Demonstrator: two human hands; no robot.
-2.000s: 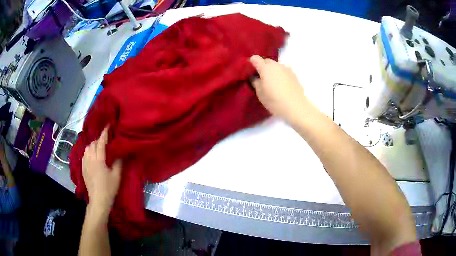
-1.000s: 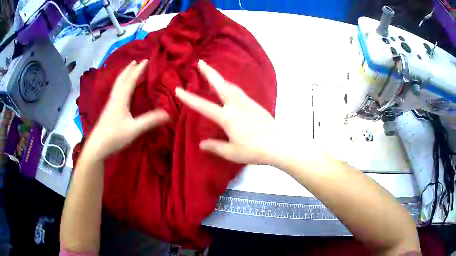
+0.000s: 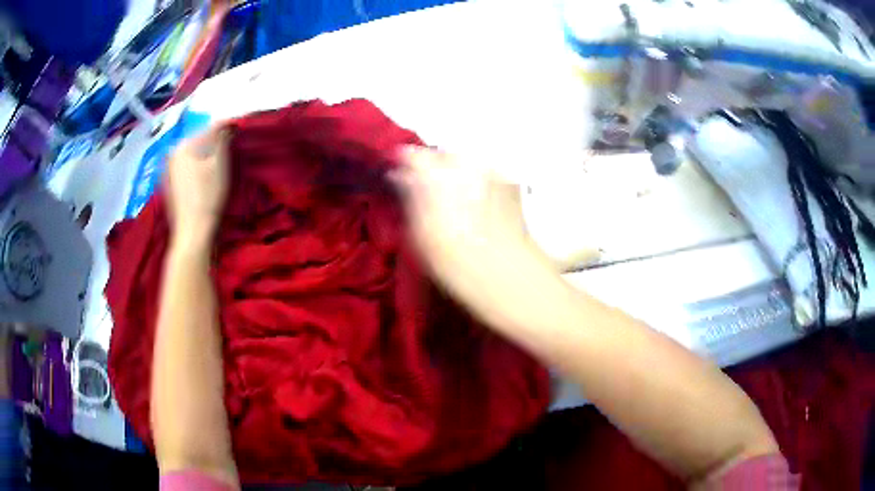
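A large red garment (image 3: pixel 317 326) lies heaped and wrinkled on the left part of the white table and reaches over its front edge. My left hand (image 3: pixel 199 177) is at the garment's upper left edge, blurred, with its fingers bent at the cloth. My right hand (image 3: pixel 446 192) is at the garment's upper right edge, also blurred; its fingertips meet the cloth. The blur hides whether either hand grips the cloth.
The sewing machine head (image 3: pixel 729 58) stands at the upper right. Black strips (image 3: pixel 815 211) hang over a pale patterned piece (image 3: pixel 739 177) beside it. A ruler strip (image 3: pixel 739 321) runs along the front edge. More red cloth (image 3: pixel 806 403) shows below the table at right.
The view has turned and shifted. The garment is now bunched nearer the front edge. My hands have moved apart, from the garment's middle to its upper left and upper right edges.
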